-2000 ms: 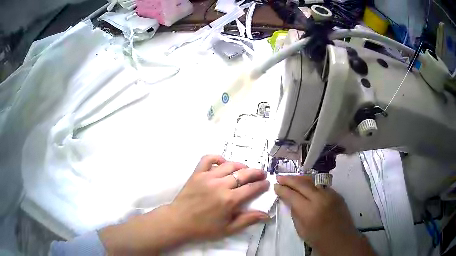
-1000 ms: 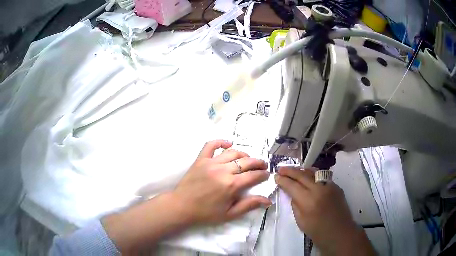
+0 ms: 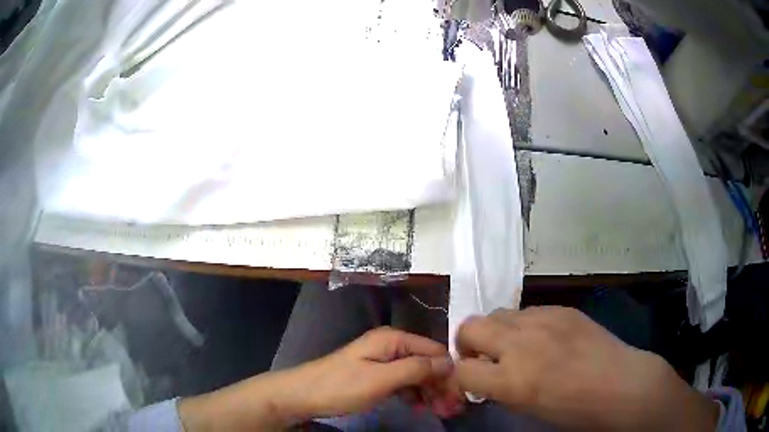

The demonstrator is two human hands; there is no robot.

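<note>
A long white fabric strip [image 3: 491, 194] runs from the needle area at the top, over the table's front edge and down to my hands. My right hand [image 3: 556, 350] pinches its lower end. My left hand [image 3: 379, 371] is beside it, with its fingertips at the strip's edge; whether they grip the cloth is partly hidden. The large white garment piece [image 3: 278, 110] lies flat on the table left of the strip, with folds at its upper left. The lower parts of the sewing machine, with a ridged knob [image 3: 524, 21], show at the top edge.
A stack of white strips [image 3: 666, 160] lies at the right and hangs over the front edge. Worn tape [image 3: 373, 245] covers part of the table edge [image 3: 202, 253]. A blue-handled tool [image 3: 742, 202] lies at the far right. White cloth [image 3: 67, 392] shows below at the lower left.
The view has tilted down to the table's front edge. Both hands have left the needle area and moved down to the hanging end of the strip. The machine head is now mostly out of view.
</note>
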